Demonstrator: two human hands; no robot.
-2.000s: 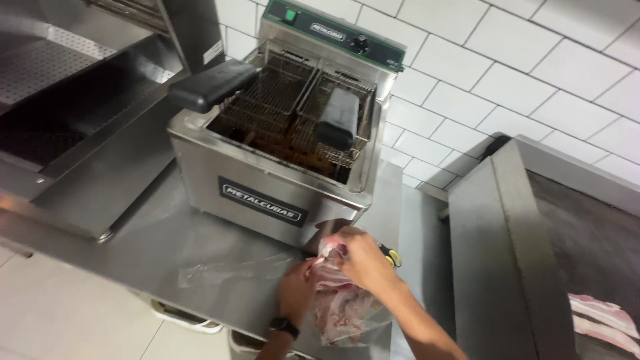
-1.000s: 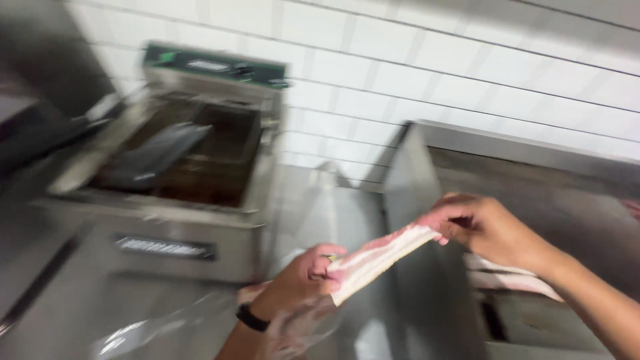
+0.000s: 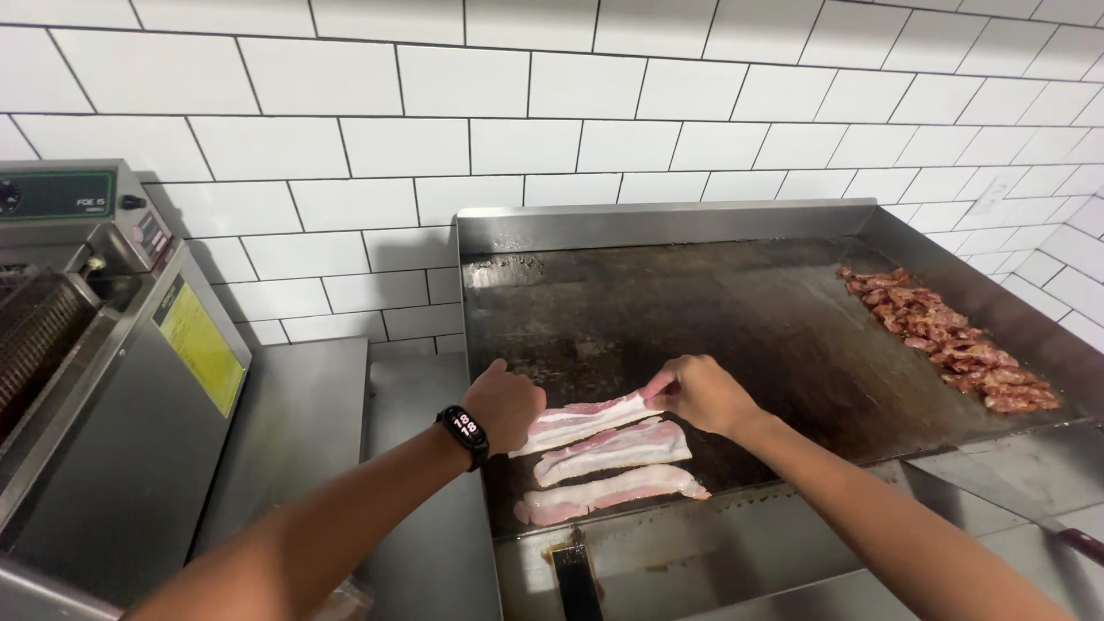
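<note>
A raw bacon strip [image 3: 591, 420] is stretched between my hands over the near left part of the flat griddle [image 3: 733, 319]. My left hand [image 3: 504, 401], with a black band on its wrist, grips the strip's left end. My right hand [image 3: 700, 395] pinches its right end between thumb and fingers. Just below lies a second raw strip [image 3: 617, 453], and nearer the front edge a third raw strip [image 3: 612, 495]; both rest on the griddle. Whether the held strip touches the plate fully cannot be told.
Browned bacon [image 3: 949, 341] is piled along the griddle's right side. Raised steel walls border the griddle at back and sides. A deep fryer [image 3: 112, 371] stands at left on a steel counter [image 3: 302, 414]. A spatula-like tool [image 3: 1018, 500] with a dark red handle lies at lower right.
Two seconds ago my hands were at a plastic bag of bacon before the fryer. A strip then hung between them; now they hold one at the griddle. The view has swung right.
</note>
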